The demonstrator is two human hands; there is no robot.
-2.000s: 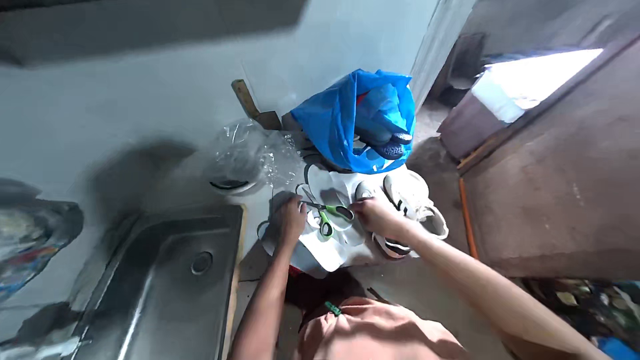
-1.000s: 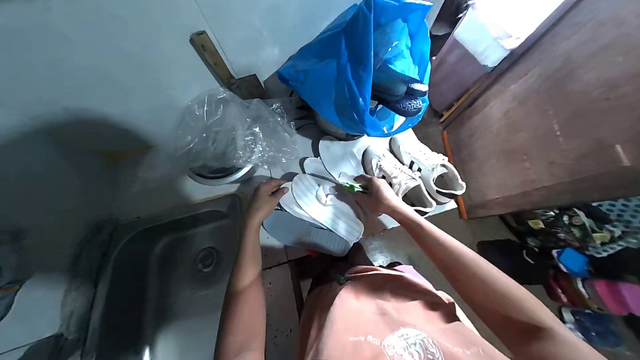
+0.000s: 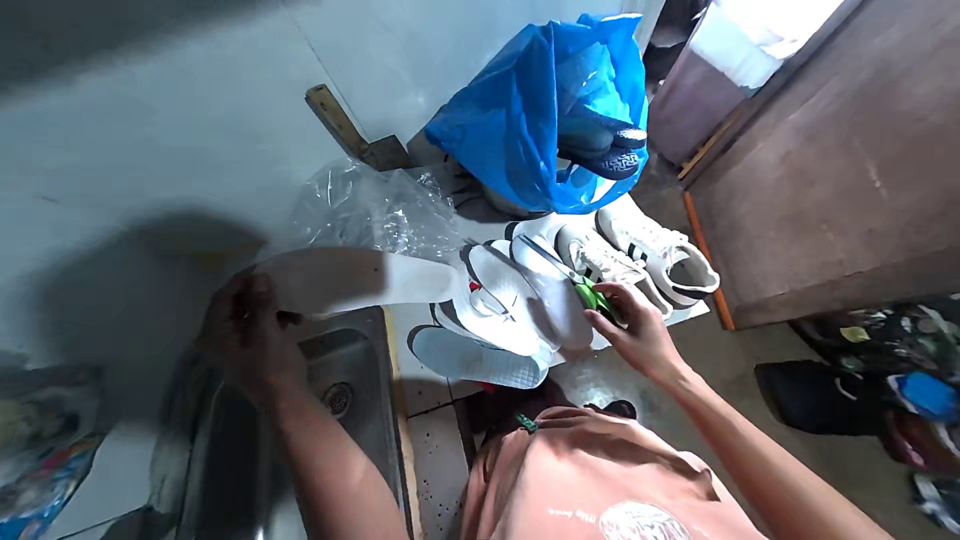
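My left hand point(image 3: 255, 322), in shadow above the sink, grips one end of a pale shoe insole point(image 3: 360, 281) that points right. At the right, my right hand point(image 3: 634, 322) is on the green handles of scissors point(image 3: 574, 281), whose blades point up and left over the white insoles. Several white insoles point(image 3: 551, 292) lie overlapped on the counter, with a bluish-grey one point(image 3: 480, 356) nearest me. A pair of white sneakers point(image 3: 652, 251) with dark stripes stands just beyond my right hand.
Behind the insoles stands a blue plastic bag point(image 3: 517, 112) with dark footwear in it. Clear plastic wrap point(image 3: 375, 210) and a wooden-handled cleaver or scraper point(image 3: 337, 120) are by the wall. A steel sink point(image 3: 352, 352) is at left, a brown panel point(image 3: 840, 165) at right.
My left hand has moved left, away from the insole pile, and now holds an insole out over the sink. My right hand remains by the scissors, whose blades now show.
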